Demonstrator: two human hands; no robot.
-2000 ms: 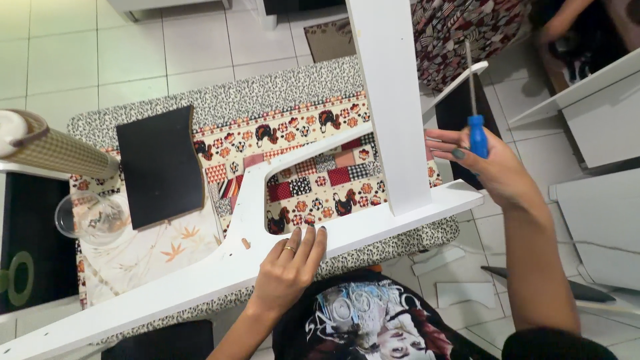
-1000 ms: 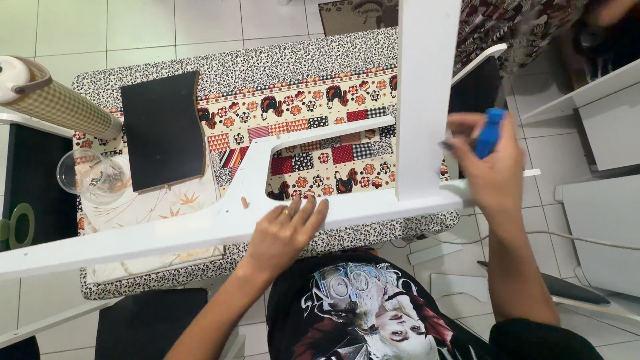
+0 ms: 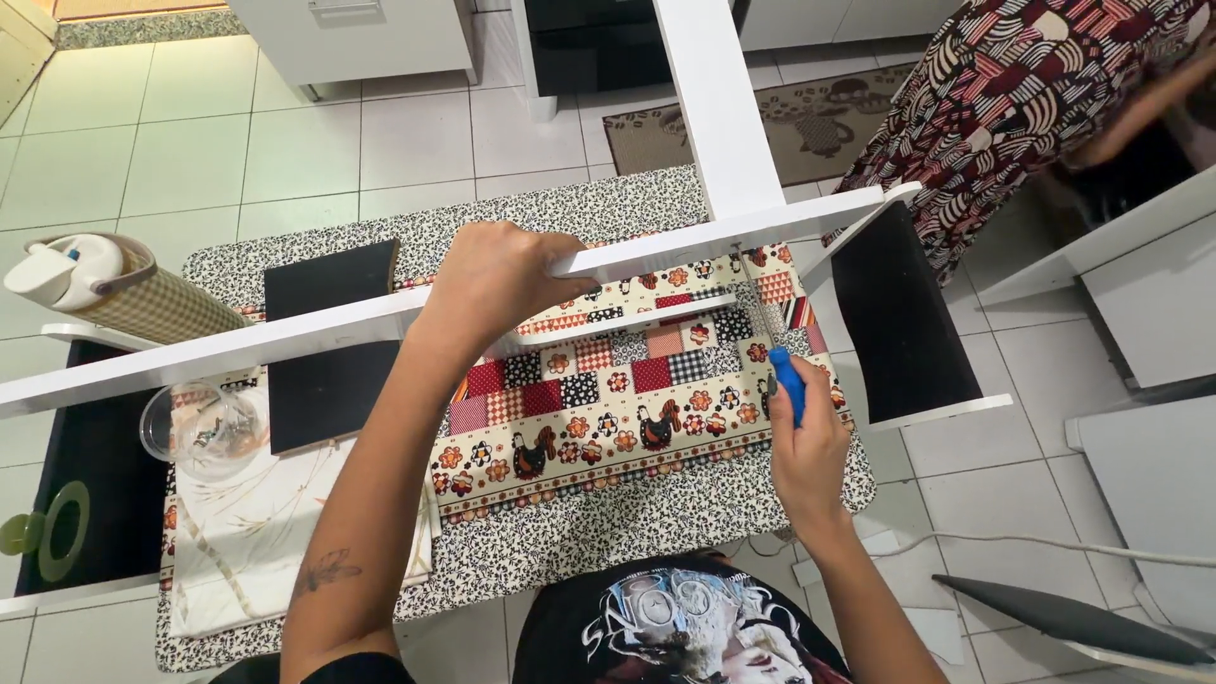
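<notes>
A long white board with a side arm [image 3: 665,245] is tilted on edge above the table, and another white board [image 3: 727,114] extends from it toward the top. My left hand [image 3: 503,285] grips the long board near its middle. In my right hand [image 3: 807,427] is a screwdriver with a blue handle [image 3: 788,385]. Its thin shaft points up to the underside of the long board, close to where the two boards meet; the tip appears to touch there. A curved white side arm [image 3: 627,319] lies below the long board.
The table [image 3: 627,532] bears a patterned runner, a dark panel [image 3: 332,389], clear plastic cups [image 3: 204,427] and a checked thermos [image 3: 142,290]. Black-seated chairs [image 3: 902,313] flank it. A person in a patterned garment [image 3: 1026,104] is at the upper right. A cable crosses the lower right.
The white frame has turned up on edge. My left hand has moved from resting on it to gripping it. The screwdriver, upright in my right hand before, now points at the board's underside.
</notes>
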